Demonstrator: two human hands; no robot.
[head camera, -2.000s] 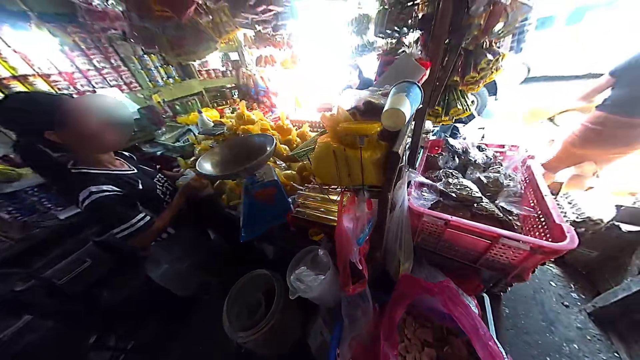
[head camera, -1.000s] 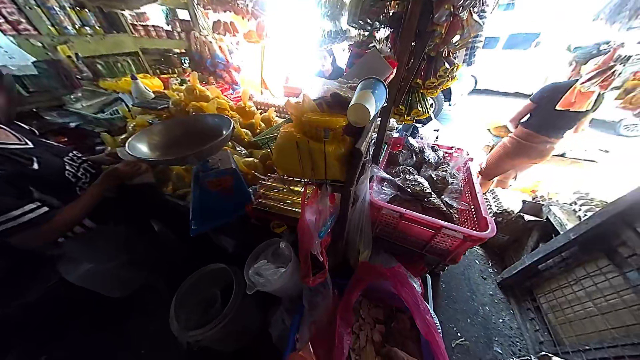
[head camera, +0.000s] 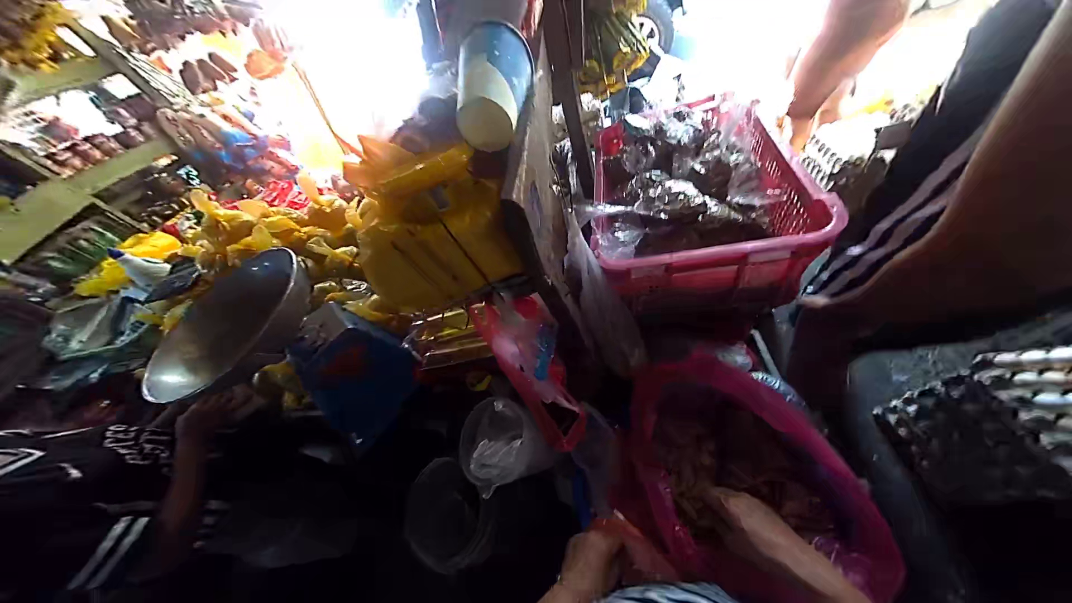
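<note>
At the bottom, my left hand (head camera: 590, 559) is closed on an orange-red plastic bag (head camera: 641, 548), beside the bright pink plastic sack (head camera: 846, 477). My right hand (head camera: 737, 512) reaches down into that sack, among small tan-brown pieces (head camera: 779, 469); its fingers are hidden, so what it holds does not show. Left of my hands are a clear plastic pitcher (head camera: 502, 440) and a round translucent tub (head camera: 440, 523). A red plastic bag (head camera: 536, 368) hangs above them.
A pink plastic crate (head camera: 703, 268) of bagged dark goods stands ahead. At left are a blue weighing scale (head camera: 356, 368) with its metal pan (head camera: 230, 327), yellow bags (head camera: 435, 243) and a person's arm (head camera: 184, 469). Another person's arm (head camera: 980, 209) and trays of eggs (head camera: 1026, 394) are at right.
Both my hands have come into view at the bottom, the right one inside the pink sack. A person now appears close by on the right. The view has tilted.
</note>
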